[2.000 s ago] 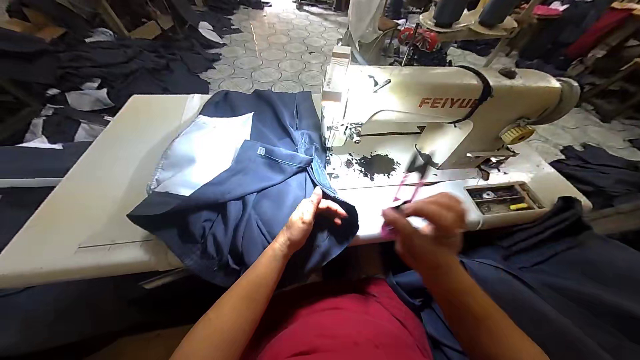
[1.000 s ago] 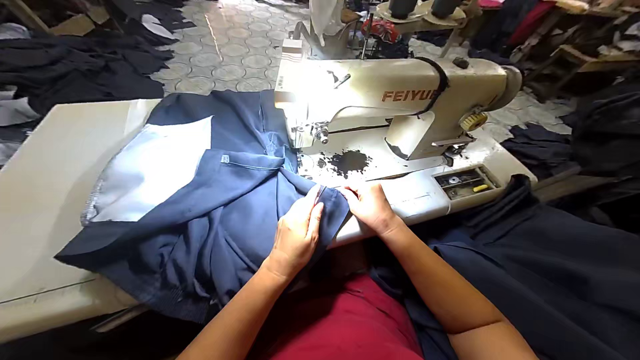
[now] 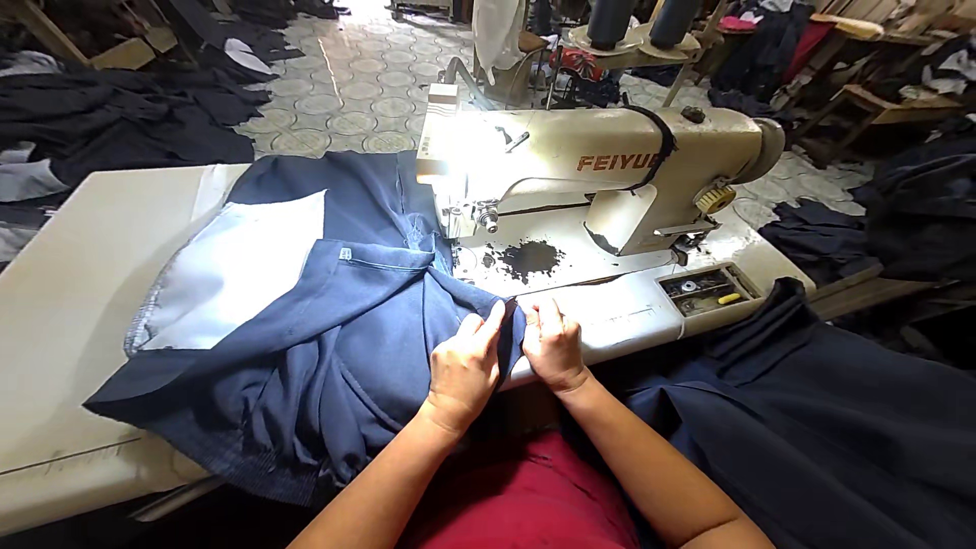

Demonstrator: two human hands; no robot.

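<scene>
A navy fabric garment (image 3: 381, 328) with a white pocket piece (image 3: 236, 267) lies over the left and front of the sewing table, reaching under the needle area of a Feiyue sewing machine (image 3: 564, 152). My left hand (image 3: 465, 366) pinches the garment's edge between thumb and fingers, right of the bulk of the cloth. Close beside it, my right hand (image 3: 553, 343) is closed at the same edge, its fingertips nearly touching the left ones. Whether the right hand holds anything besides the cloth edge cannot be seen.
The pale table (image 3: 84, 252) carries the machine and has a recessed tray (image 3: 709, 290) with a bobbin and a yellow item at right. Dark cloth (image 3: 823, 427) hangs over the front right. Thread cones (image 3: 610, 23) stand behind. Dark fabric heaps (image 3: 114, 122) lie at the back left.
Two seconds ago my right hand was raised apart from the garment, with a pink-handled tool at it; it has come to the cloth edge beside my left hand. The tool is no longer visible.
</scene>
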